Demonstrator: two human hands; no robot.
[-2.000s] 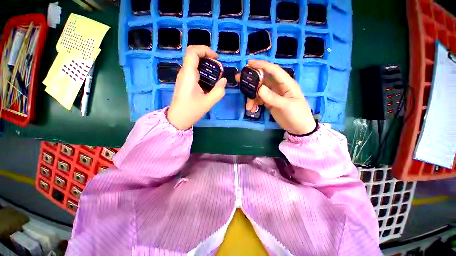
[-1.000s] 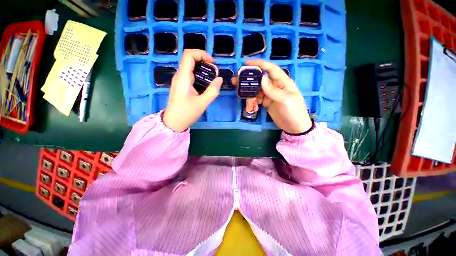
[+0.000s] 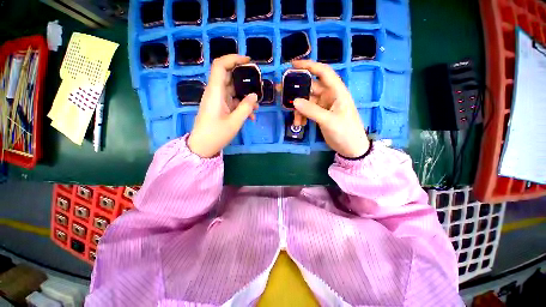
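Observation:
My left hand [image 3: 218, 114] holds a watch body [image 3: 246, 83] by its sides, screen up, with a small light mark on a dark screen. My right hand [image 3: 335, 111] holds a second watch body [image 3: 296, 86], its dark screen showing small white text and a red mark near my thumb. Both are above the blue foam tray [image 3: 161, 129], whose upper pockets hold several dark-screened watch bodies [image 3: 188, 51]. Another small dark unit [image 3: 294, 132] with a round centre lies in a lower pocket below my right hand, partly covered by fingers.
Left: red tool bin [image 3: 37, 120], yellow sticker sheets [image 3: 90, 57] and marker pen [image 3: 97, 129]. Right: black power box [image 3: 460, 96] with cables, red foam tray [image 3: 484, 174] and clipboard sheet [image 3: 527, 120]. Below the bench: orange-red tray of metallic units [image 3: 90, 207] and white grid tray [image 3: 473, 240].
The screens of both held watches have changed from lines of white text to mostly dark with small marks. The right-hand watch is a little lower beside my thumb. The whole view has shifted slightly.

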